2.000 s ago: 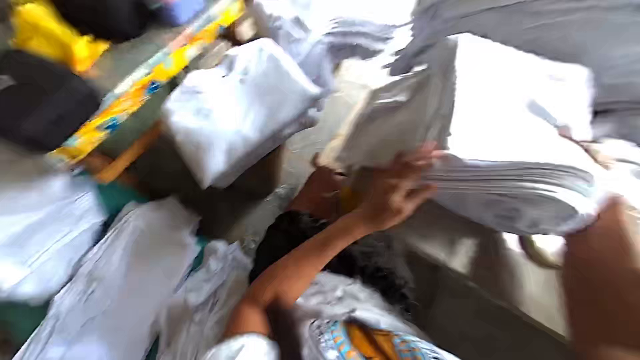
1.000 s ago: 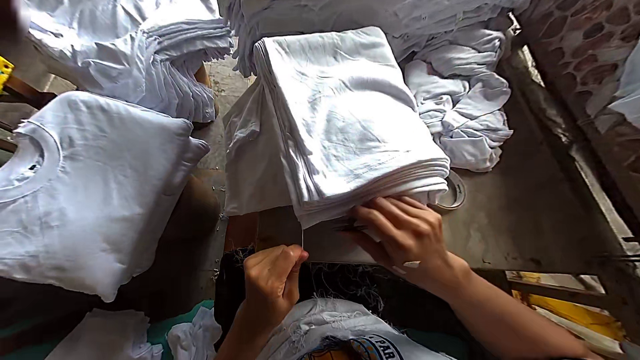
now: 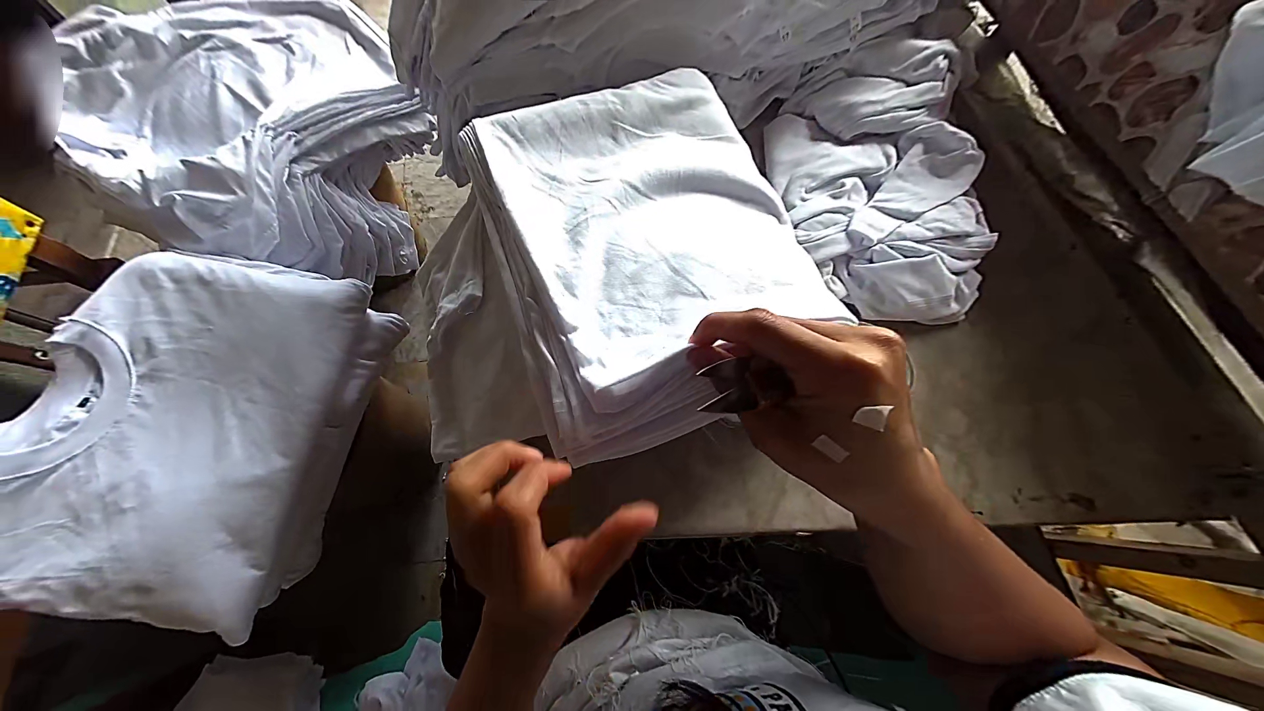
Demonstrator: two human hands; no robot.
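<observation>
A stack of folded white cloth, apparently shirts [image 3: 632, 237], lies on the worn table in front of me. My right hand [image 3: 820, 395] is at the stack's near right edge, with a small dark metal cutting tool, likely thread snips [image 3: 736, 385], in its grip, the pointed blades facing left. Two small white patches are on the back of that hand. My left hand [image 3: 538, 533] is raised just below the stack's near left corner, thumb and fingers apart, holding nothing visible. Loose threads lie on my lap.
Folded white T-shirts [image 3: 188, 415] are at the left, with another white cloth pile [image 3: 237, 128] behind. Crumpled white cloth [image 3: 879, 197] sits right of the stack, and a larger heap [image 3: 632, 35] lies beyond. The table [image 3: 1066, 395] extends to the right.
Two seconds ago the view was blurred and turned. Since one second ago, my left hand has opened from a pinch on a thread, and the snips in my right hand have come into clearer sight.
</observation>
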